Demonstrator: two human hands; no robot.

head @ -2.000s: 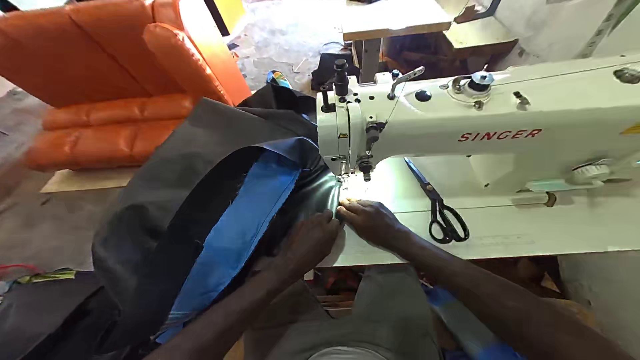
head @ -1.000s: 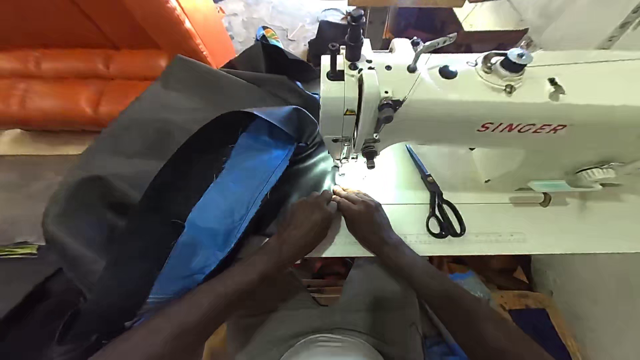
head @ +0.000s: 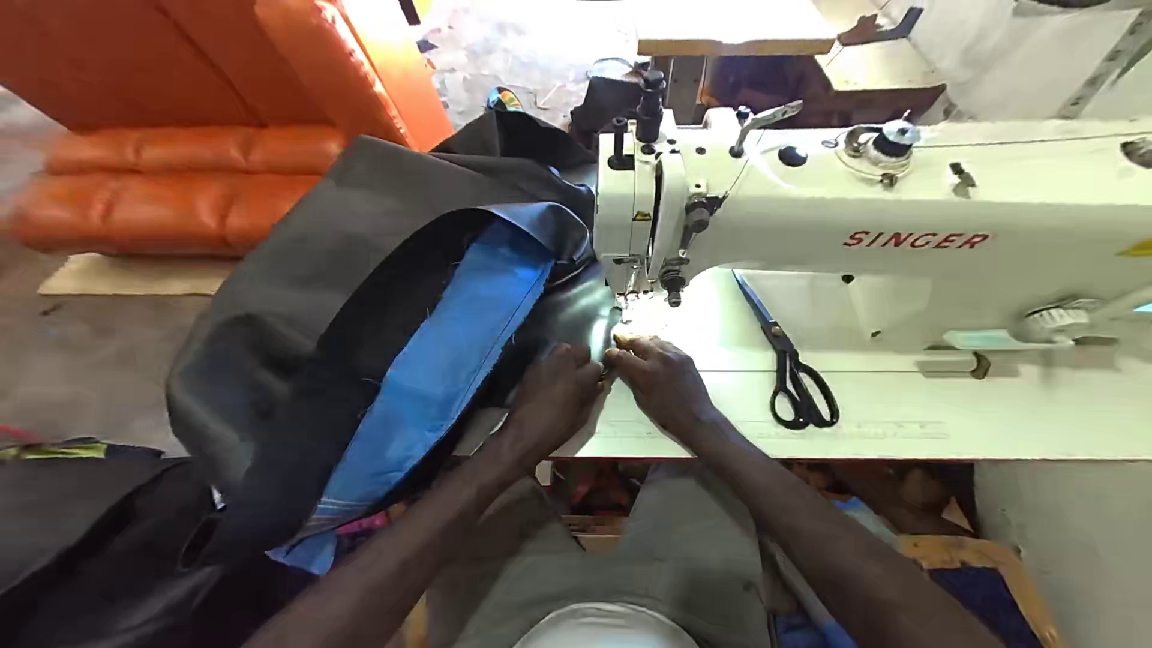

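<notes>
A large piece of black leather-like material (head: 297, 234) with a blue fabric strip (head: 441, 351) drapes left of a white Singer sewing machine (head: 810, 216). Its edge runs to the lit needle area. My left hand (head: 558, 387) grips that edge just in front of the presser foot (head: 630, 301), fingers closed. Close beside it, my right hand (head: 661, 378) pinches the same edge, its fingertips nearly touching my left ones. The exact hold of the fingertips is partly hidden. Black-handled scissors (head: 792, 369) lie on the machine bed, right of my right hand.
An orange padded seat (head: 189, 189) stands on the floor at the upper left. More black material (head: 81, 522) lies at the lower left. Behind the machine is a board-topped stand (head: 733, 45). The front edge of the white sewing table (head: 900, 441) runs above my lap.
The view has shifted. Both hands stay together at the material's edge in front of the presser foot, and the scissors rest where they were on the bed.
</notes>
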